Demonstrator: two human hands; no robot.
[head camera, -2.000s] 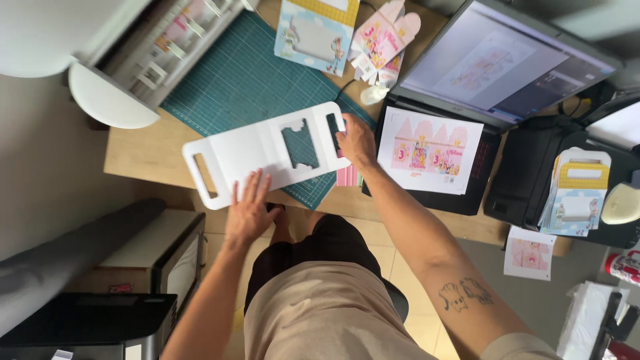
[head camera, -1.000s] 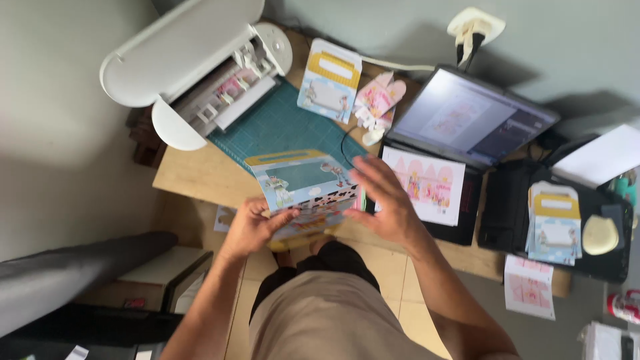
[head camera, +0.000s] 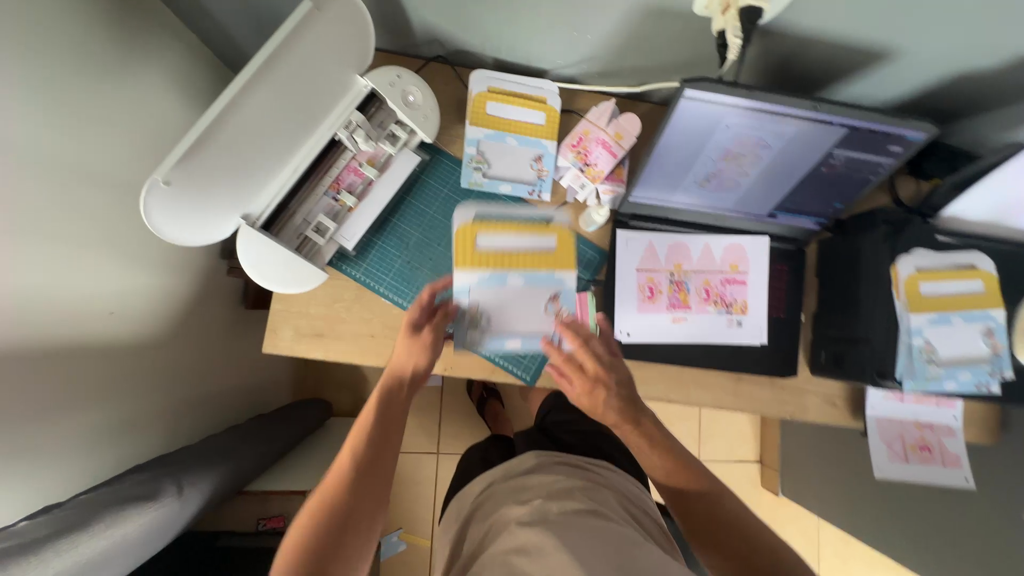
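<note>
A folded paper gift box with a yellow handle panel and a blue lower panel (head camera: 514, 276) is over the green cutting mat (head camera: 408, 240), slightly blurred. At its lower left edge my left hand (head camera: 424, 332) holds it, thumb and fingers at the side. My right hand (head camera: 592, 368) has its fingers spread at the lower right corner, touching or just off it; which one is unclear. Behind it lie similar folded boxes (head camera: 512, 132), and pink cut-out boxes (head camera: 600, 144) beside them.
An open white cutting machine (head camera: 320, 160) stands at the left. On the right, a printed sheet (head camera: 692, 288) covers the keyboard of an open laptop (head camera: 768, 160). More folded boxes (head camera: 952, 320) rest on a black device (head camera: 856, 296). A small white bottle (head camera: 594, 217) is by the mat.
The sheet was white side up, then partly folded with its print showing; now it is a flat folded box with the yellow handle away from me. The view has shifted.
</note>
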